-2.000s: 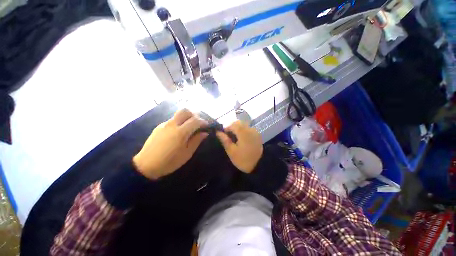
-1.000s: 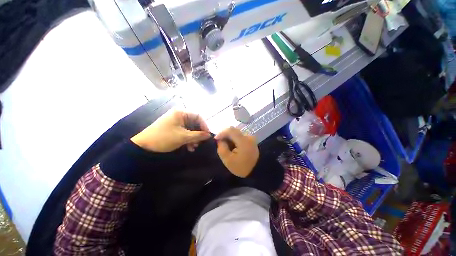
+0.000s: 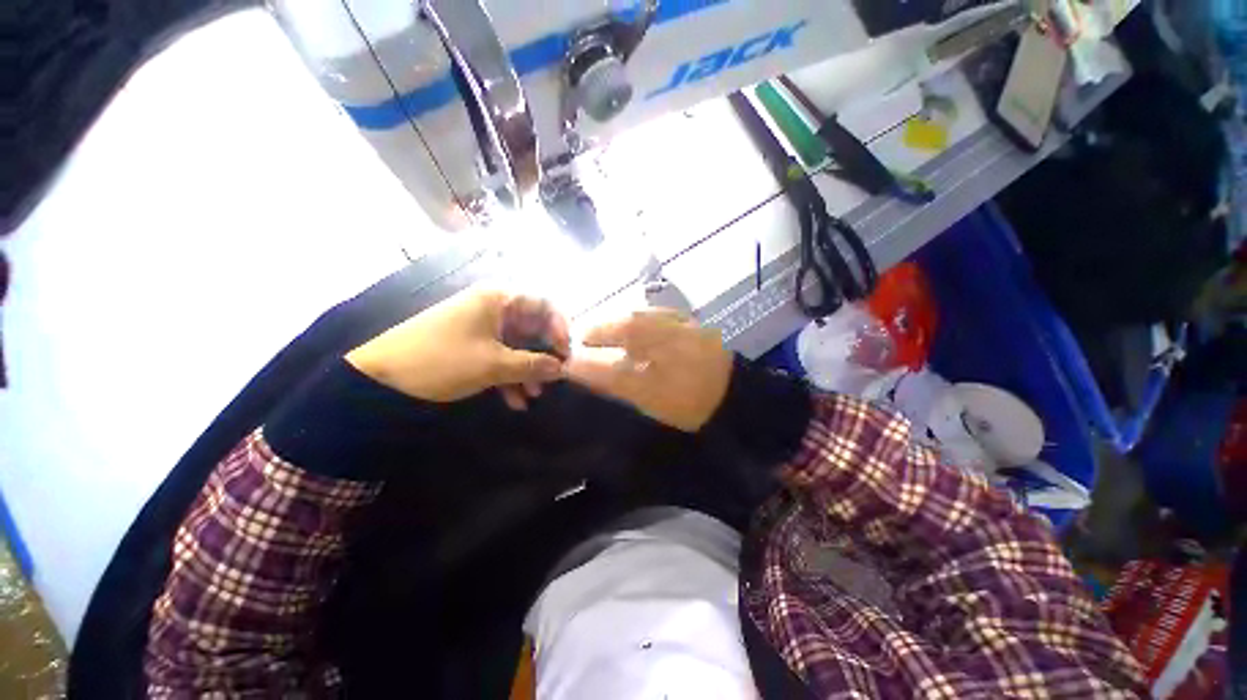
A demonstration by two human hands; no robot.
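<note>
Black cloth lies over the lap and the front of the white sewing machine bed. My left hand pinches a bit of the black cloth between thumb and fingers, just in front of the needle area. My right hand is beside it, fingers extended toward the left fingertips; whether it grips anything is not clear. The presser foot is washed out by the bright lamp. A small white mark shows on the cloth.
Black-handled scissors lie right of the needle, beside a green-handled tool and a dark cutter. A yellow item and a pale card lie farther right. A blue basket with bags and white rolls stands below.
Both hands moved from close under the needle slightly toward me. The right hand's curled fingers have since straightened and it turned flatter. The left hand kept its pinch.
</note>
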